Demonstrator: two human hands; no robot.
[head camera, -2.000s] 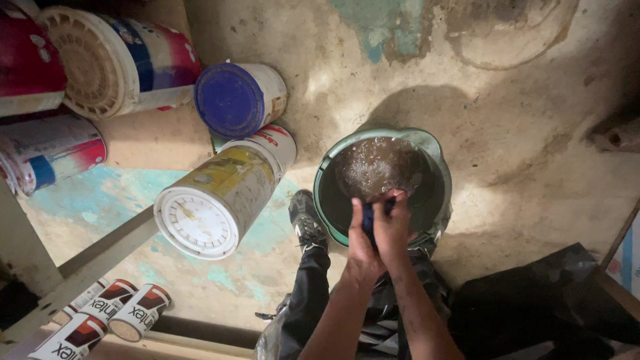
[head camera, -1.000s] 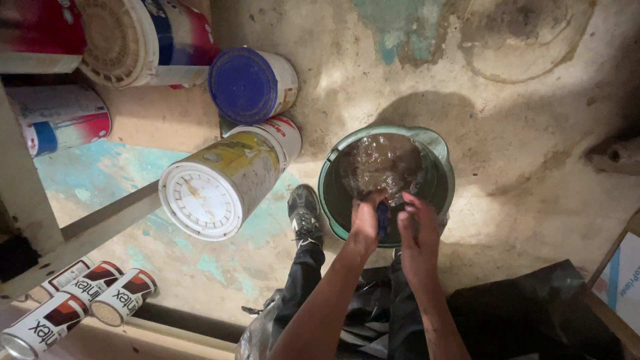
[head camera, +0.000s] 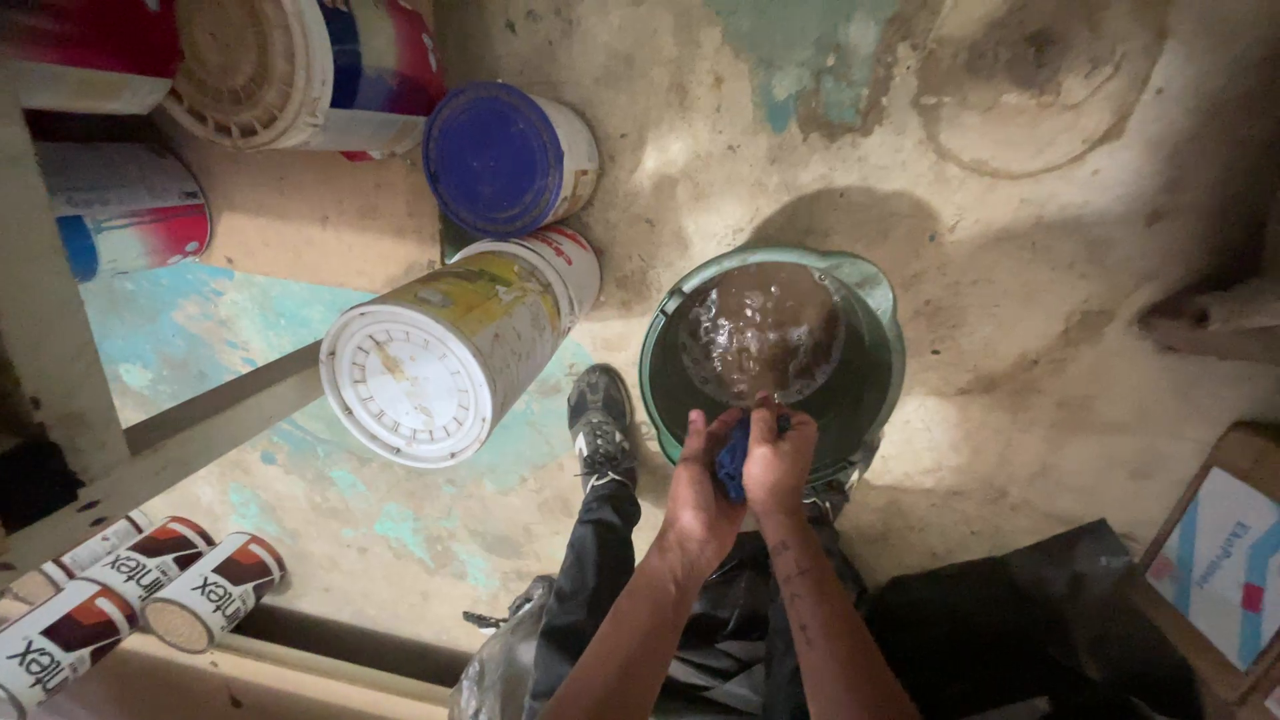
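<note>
A dark blue cloth (head camera: 733, 460) is bunched between my two hands, over the near edge of a green plastic bucket (head camera: 655, 400). My left hand (head camera: 700, 475) grips the cloth from the left, its thumb pointing up. On the other side my right hand (head camera: 780, 455) has its fingers closed around the cloth. Murky brown water (head camera: 765, 335) with a rippled, bubbly surface lies in the bucket. The lower part of the cloth is hidden by my fingers.
Left of the bucket stand a large white and yellow paint bucket (head camera: 410, 385) and a blue-lidded one (head camera: 495, 160). Several small paint cans (head camera: 215, 590) are at lower left, beside a pale metal frame (head camera: 230, 400). Black plastic sheeting (head camera: 1030, 620) lies at lower right.
My right hand, apart from the cloth with its fingers spread one second ago, is now closed on it beside my left hand.
</note>
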